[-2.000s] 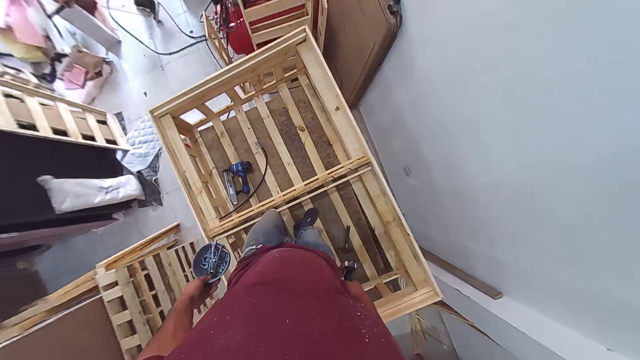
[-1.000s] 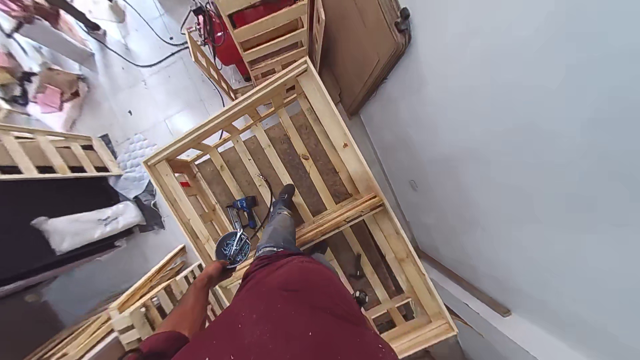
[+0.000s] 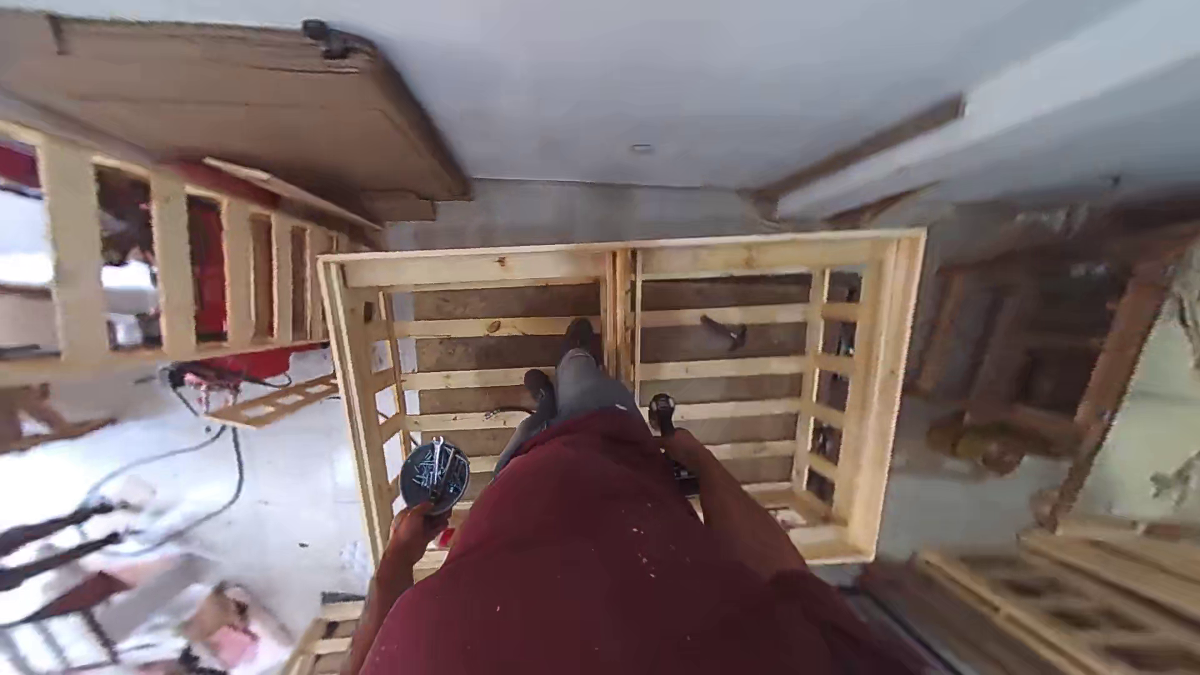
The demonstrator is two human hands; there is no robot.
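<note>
My left hand (image 3: 414,531) grips the edge of a round dark dish (image 3: 434,476) with screws or bolts and what looks like a wrench in it. My right hand (image 3: 687,450) is closed on a dark power tool (image 3: 662,412), probably a cordless drill, partly hidden by my arm. Both feet are inside a large slatted wooden frame (image 3: 750,255), left of its double middle rail (image 3: 620,309). A dark tool (image 3: 724,331), its kind unclear, lies on the slats in the right half.
A wall runs beyond the frame. Another slatted wooden piece (image 3: 169,272) stands at the left, near a red machine (image 3: 258,361) and a hose (image 3: 237,469) on the floor. A large brown panel (image 3: 253,94) leans at upper left. More slatted wood (image 3: 1059,600) lies at lower right.
The view has turned strongly toward the wall. My right hand, hidden before, now shows with the power tool. The dish remains in my left hand.
</note>
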